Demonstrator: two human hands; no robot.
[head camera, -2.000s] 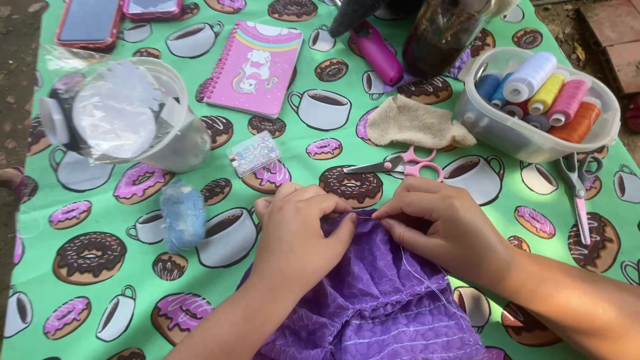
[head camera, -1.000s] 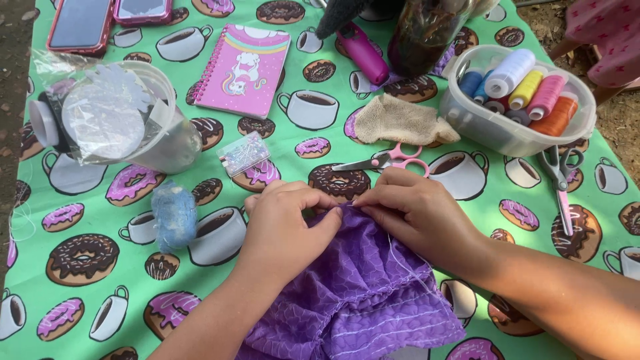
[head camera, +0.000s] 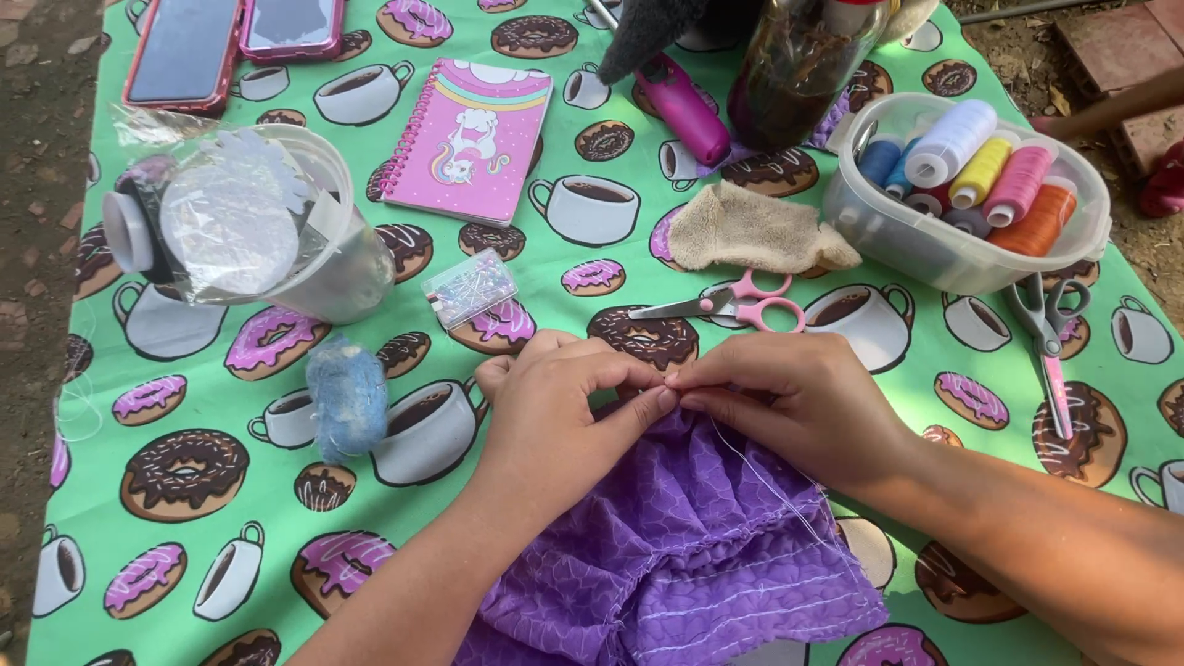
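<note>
Purple patterned fabric (head camera: 703, 536) with rows of light stitching hangs gathered below my hands. My left hand (head camera: 578, 407) pinches its top edge between thumb and forefinger. Right beside it, fingertips meeting, my right hand (head camera: 795, 398) pinches the same edge. A pale thread (head camera: 768, 481) trails from there down over the fabric; whether a needle is between the fingers cannot be seen. Pink-handled scissors (head camera: 731, 303) lie just beyond the hands, near a beige cloth scrap (head camera: 754, 227). Left of them are a clear box of pins (head camera: 470, 289) and a blue fuzzy pincushion (head camera: 347, 398).
A plastic tub of thread spools (head camera: 971, 245) stands at the right, with grey-and-pink scissors (head camera: 1045, 342) beside it. At the left is a clear plastic bucket (head camera: 347, 268) of supplies. Farther back lie a pink spiral notebook (head camera: 472, 139), two phones (head camera: 185, 51) (head camera: 291, 23) and a dark jar (head camera: 800, 74). Part of another person shows at right.
Both hands remain at the fabric's top edge, and their fingertips have come together. The view has shifted slightly.
</note>
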